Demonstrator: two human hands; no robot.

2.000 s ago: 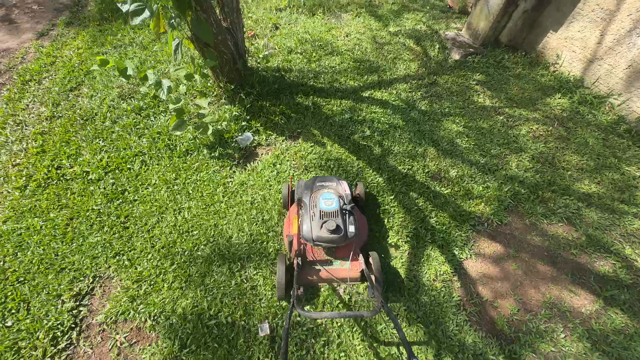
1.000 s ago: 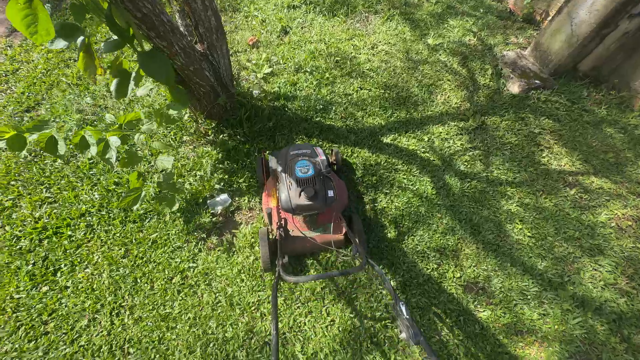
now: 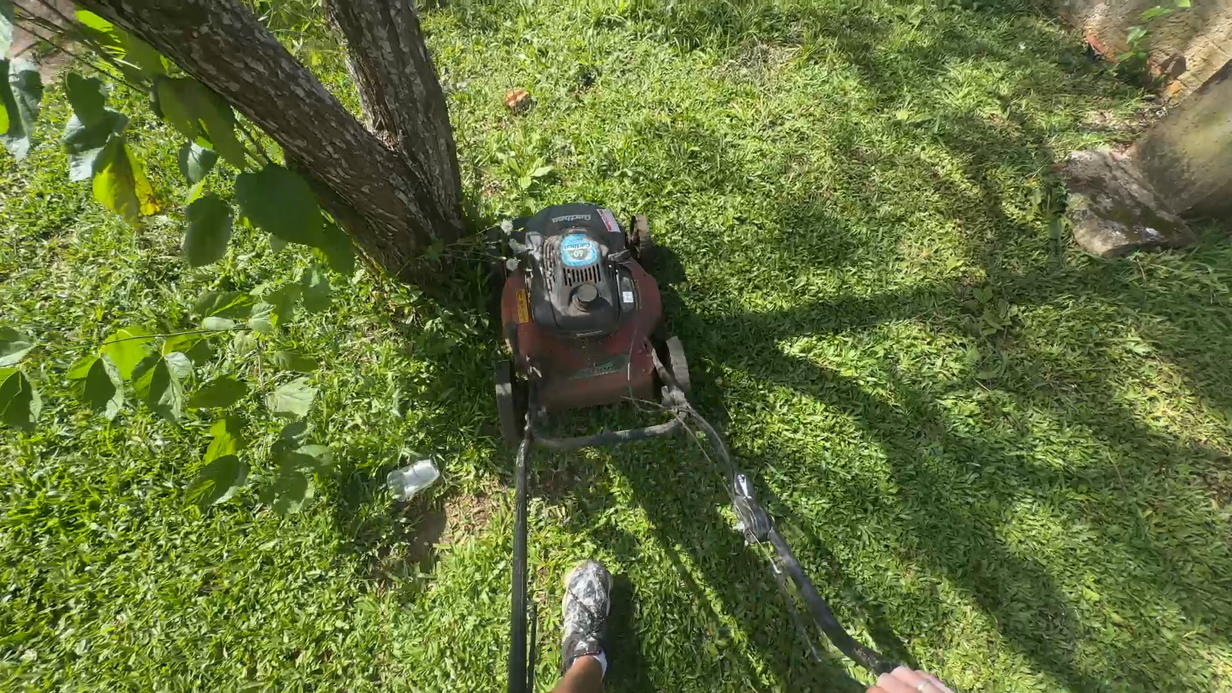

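A red push lawn mower [image 3: 589, 371] with a black engine cover [image 3: 577, 274] stands on the grass, its front left side close to the base of a tree trunk. Two dark handle bars run back from it toward the bottom edge of the view. At the bottom right edge, part of my right hand [image 3: 910, 681] is on the end of the right handle bar [image 3: 804, 582]; most of the hand is cut off. My left hand is out of the frame, and the left bar [image 3: 521, 558] leaves the view at the bottom.
The forked tree trunk [image 3: 385, 183] rises at upper left, with leafy branches [image 3: 279, 202] beside it. A crumpled clear plastic item [image 3: 414, 478] lies left of the mower. One shoe [image 3: 586, 611] is between the bars. A rock [image 3: 1121, 202] sits by a post at upper right.
The mower has moved forward, from open grass to right beside the tree trunk. The plastic item, earlier ahead and then beside it, is now behind its left rear wheel. A foot and my right hand have come into view.
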